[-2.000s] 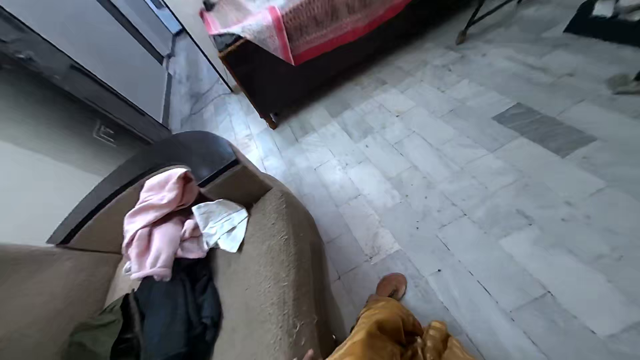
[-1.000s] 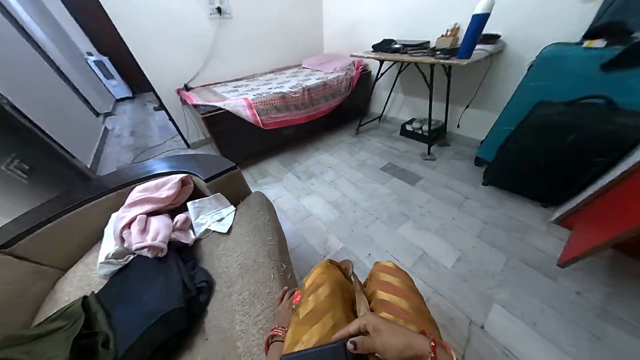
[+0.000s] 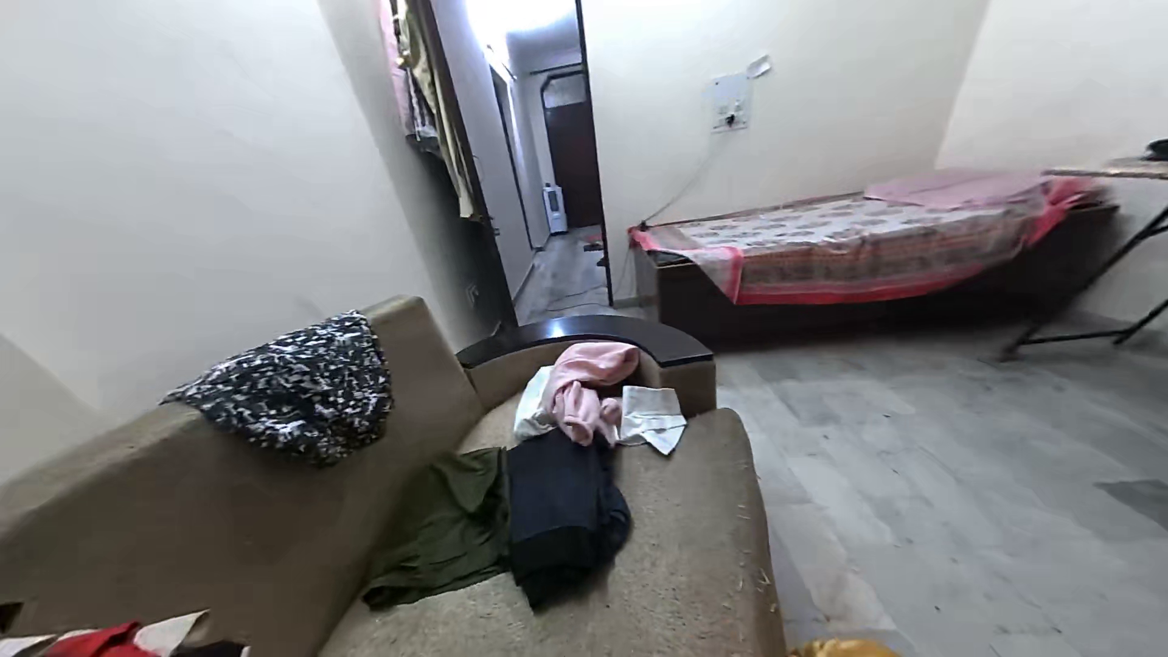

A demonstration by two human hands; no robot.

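Note:
Neither of my hands shows in the head view now. On the seat of the brown sofa (image 3: 675,538) lie a dark navy garment (image 3: 561,502), an olive green garment (image 3: 443,529) touching its left side, and a pink cloth (image 3: 589,383) with white fabric beneath it near the armrest. A folded white cloth (image 3: 652,418) rests just right of the pink one. A black-and-white patterned cloth (image 3: 306,388) hangs over the sofa's backrest. Red and white fabric (image 3: 114,641) shows at the bottom left corner. A bit of my golden clothing (image 3: 844,648) shows at the bottom edge.
The sofa's dark curved armrest (image 3: 593,333) stands before an open doorway leading to a corridor (image 3: 557,265). A bed with a pink-edged sheet (image 3: 849,246) stands along the far wall. Metal table legs (image 3: 1104,292) are at the right, on the tiled floor (image 3: 894,493).
Both hands, seen at my lap beside a dark flat object one second ago, are out of view. The view has swung left and up, bringing in the sofa's backrest and the patterned cloth.

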